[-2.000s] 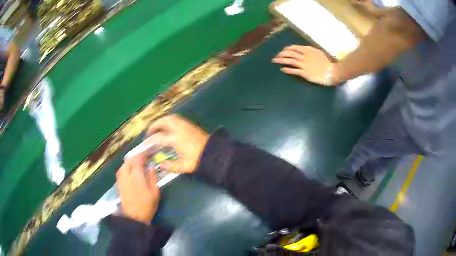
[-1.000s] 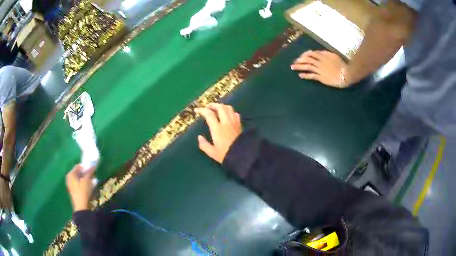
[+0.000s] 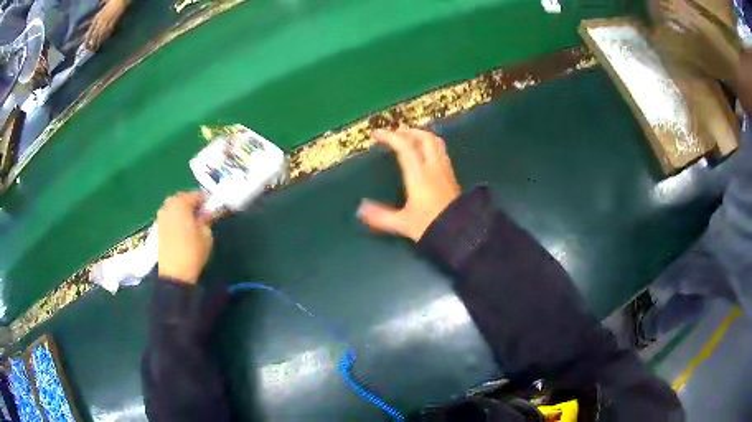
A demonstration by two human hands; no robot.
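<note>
My left hand (image 3: 183, 239) is closed on the near end of a white open housing (image 3: 239, 169), by the bagged white bundle. The housing is blurred, with small coloured parts and wires inside, and is held above the rail between conveyor and bench. The bagged white bundle (image 3: 128, 268) trails left of my left hand over the rail. My right hand (image 3: 425, 185) is open and empty, fingers spread, over the bench near the rail, right of the housing. A blue wrist strap cord (image 3: 348, 363) runs from near my left sleeve across the bench.
The green conveyor (image 3: 346, 62) lies beyond the worn rail (image 3: 396, 119). A brown-edged tray of blue-and-white pieces (image 3: 49, 383) is at the lower left. At the right, a person's hands are at a cardboard tray with white contents (image 3: 651, 91). Another person's hand (image 3: 105, 23) shows at the upper left.
One second ago my left hand gripped the bundle with the unit on the conveyor. The unit is now lifted nearer, over the rail. The neighbour's hand has left the bench.
</note>
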